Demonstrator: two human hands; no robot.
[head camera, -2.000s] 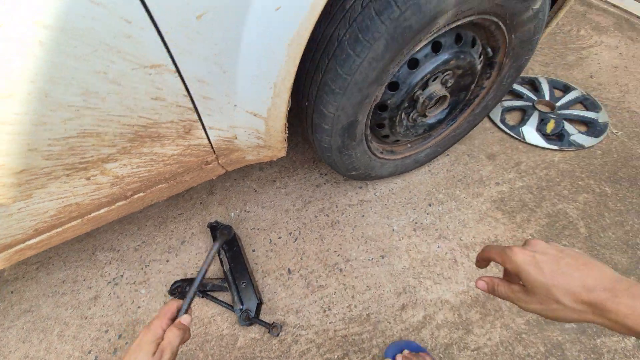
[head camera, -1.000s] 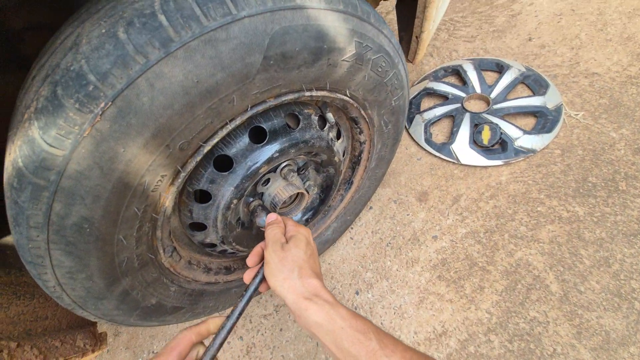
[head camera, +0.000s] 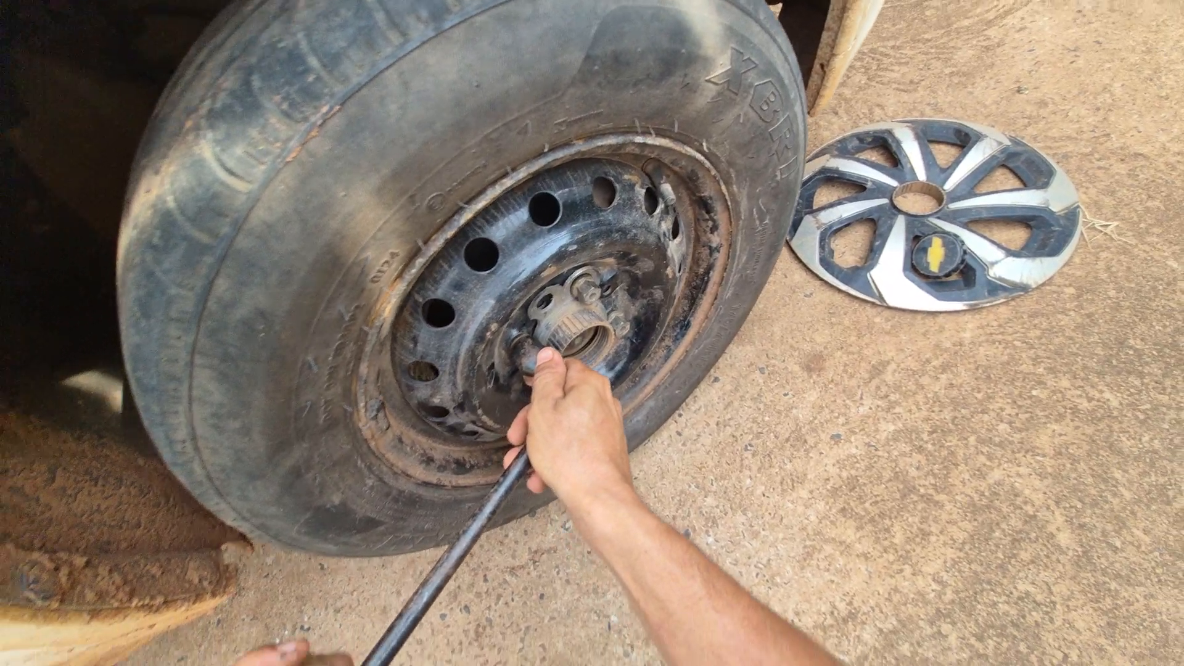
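Note:
My right hand (head camera: 575, 421) is closed around the head end of a black metal lug wrench (head camera: 449, 560), whose socket sits at a lug bolt beside the wheel's center hub (head camera: 581, 335). The wrench's bar runs down toward the bottom edge of the view. Only the fingers of my left hand (head camera: 294, 655) show at the bottom edge, left of the bar; whether they touch it is cut off from sight. The black steel wheel (head camera: 513, 231) has rust around its rim, and its tire (head camera: 268, 305) is dusty.
A silver and black wheel cover (head camera: 1008, 199) lies on the concrete ground (head camera: 925, 481) right of the tire, with a round center cap (head camera: 938, 254) on it. Muddy bodywork (head camera: 120, 592) of the car is at the lower left, and the dark wheel well is behind the tire.
Two seconds ago my left hand held the wrench by the jack and my right hand was empty. Since then the wrench has come to the wheel, and my right hand has closed on it.

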